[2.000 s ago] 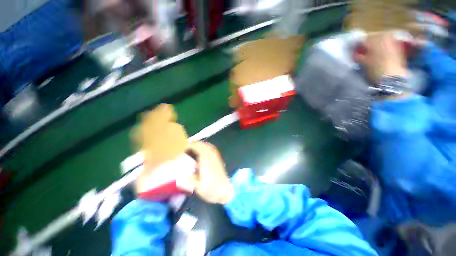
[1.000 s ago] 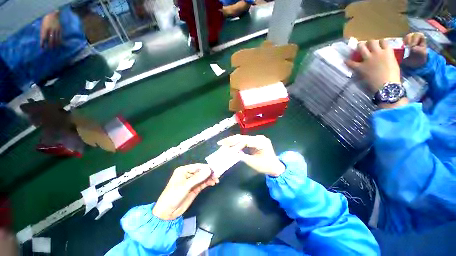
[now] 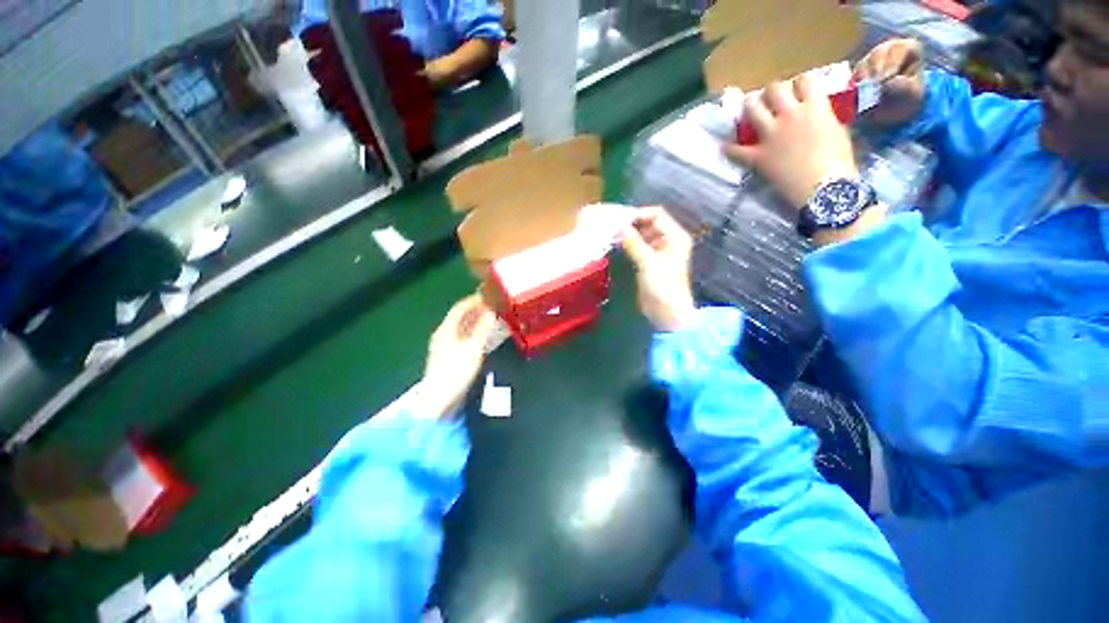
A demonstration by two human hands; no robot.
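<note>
An open red gift box [image 3: 557,301] stands at the belt edge in front of me, its brown lid [image 3: 523,201] raised behind it and a white insert [image 3: 544,264] filling its top. My left hand [image 3: 460,353] is at the box's left side; whether it grips the box is unclear. My right hand [image 3: 660,262] pinches a thin white slip [image 3: 604,224] above the box's right end. A small white slip [image 3: 496,397] lies on the dark green bench below the box.
At right, a person in a blue smock [image 3: 973,329] holds another red box [image 3: 797,107] over stacked clear trays [image 3: 718,231]. An open red box [image 3: 148,487] sits on the green belt [image 3: 292,365] at lower left. White slips lie along the belt edges. A metal post [image 3: 550,73] stands behind.
My hands have moved from the bench up to the open box. The white slip earlier held between both hands is no longer between them; my right hand holds a slip at the box. The view has shifted.
</note>
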